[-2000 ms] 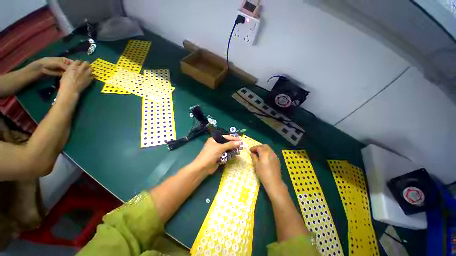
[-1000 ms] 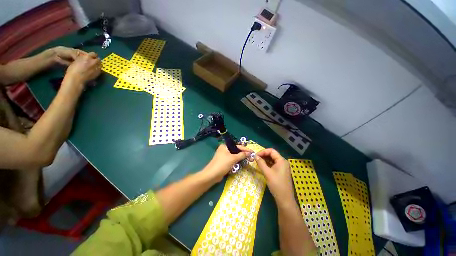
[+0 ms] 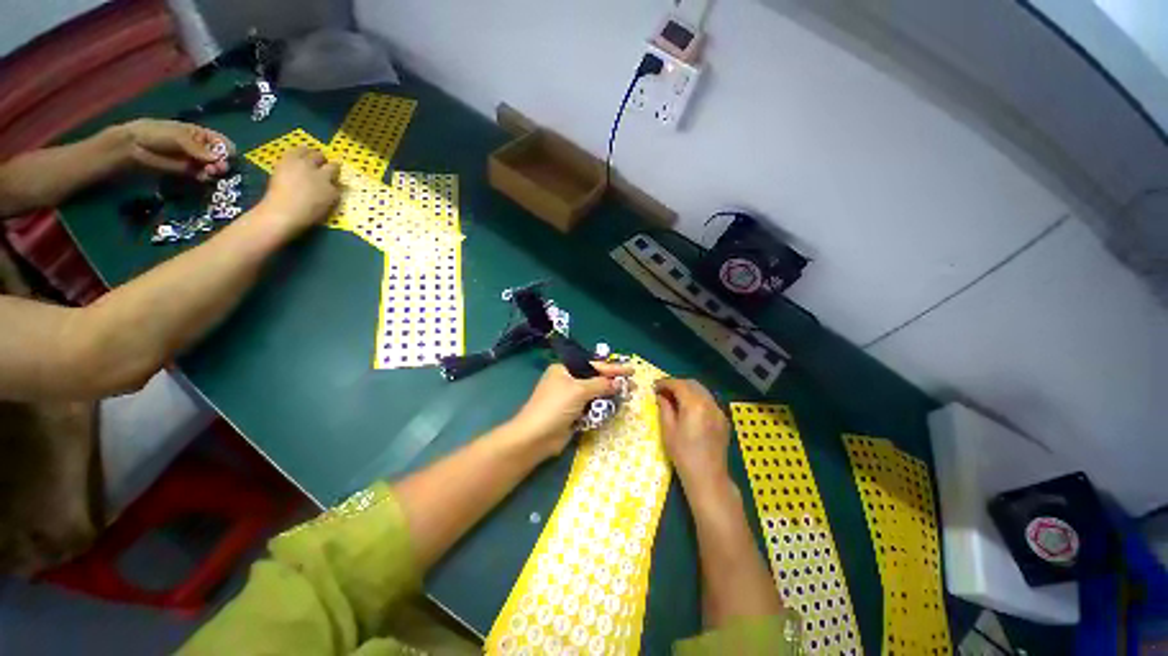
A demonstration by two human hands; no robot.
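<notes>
My left hand (image 3: 561,400) is closed on a black wire bundle (image 3: 576,358). Silver-white round components (image 3: 600,411) hang below its fingers, and one shows at the fingertips. My right hand (image 3: 693,423) has its fingertips at the upper right edge of a long yellow adhesive sheet (image 3: 583,551) with pale rings. Whether a small piece is between those fingertips cannot be told. The sheet runs from under both hands to the bottom of the picture. More of the black bundle, with silver discs, lies on the green bench left of and above my left hand.
Yellow sheets (image 3: 794,525) lie right of my right hand; others (image 3: 420,301) overlap at left. Another person's hands (image 3: 304,190) work there among wired discs. A cardboard tray (image 3: 548,177), perforated strip (image 3: 705,311) and fan (image 3: 753,263) stand or lie by the wall. A second fan (image 3: 1053,528) is on white foam (image 3: 980,506).
My right hand has moved from the component at my left fingertips to the sheet's upper edge. The other person's hands have moved apart, one onto the yellow sheets.
</notes>
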